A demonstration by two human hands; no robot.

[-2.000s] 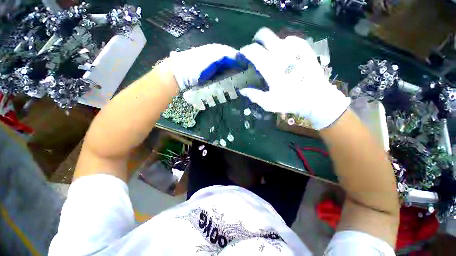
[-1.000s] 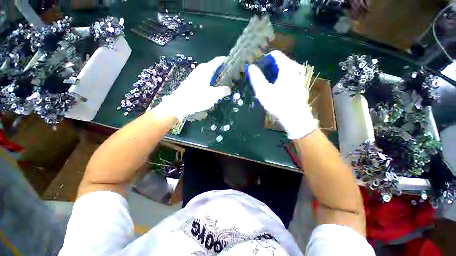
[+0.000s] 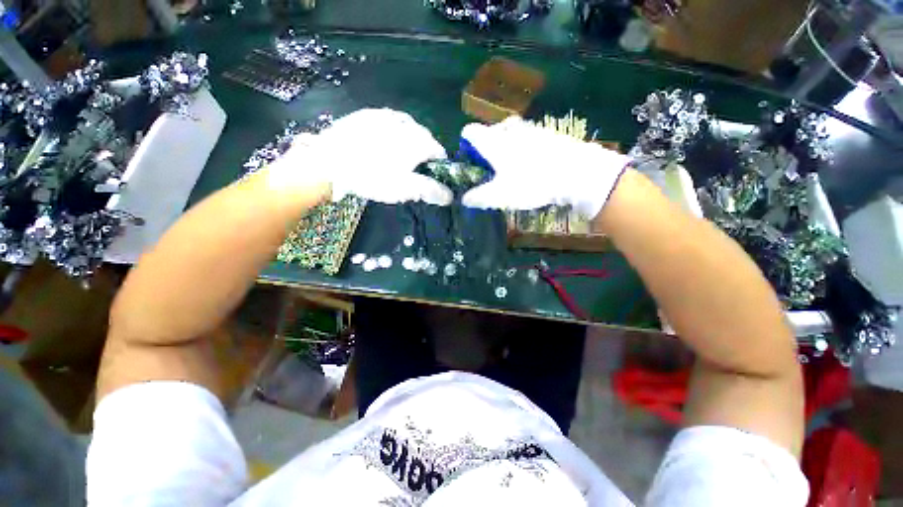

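Note:
A small grey-green bunch of pieces (image 3: 457, 174) is held between both gloved hands above the bench, with dark strands and round shiny ends hanging below it. My left hand (image 3: 381, 163), in a white glove, grips its left side. My right hand (image 3: 540, 170), white glove with blue palm, has thumb and fingers around its right side. The inner fingertips partly hide the bunch. Red-handled nippers (image 3: 572, 278) lie on the green bench near its front edge.
Stacked boards (image 3: 322, 236) lie by my left forearm. An open tie carton (image 3: 559, 233) is under my right hand, a small carton (image 3: 503, 87) behind. White side trays heaped with bunches stand left (image 3: 176, 178) and right (image 3: 818, 226). Loose ring-ended parts (image 3: 305, 51) lie back left.
The pale notched strip held upright a second ago is no longer seen in that pose; a small bunch shows between the hands. Both hands are level, and the nippers are in clearer view.

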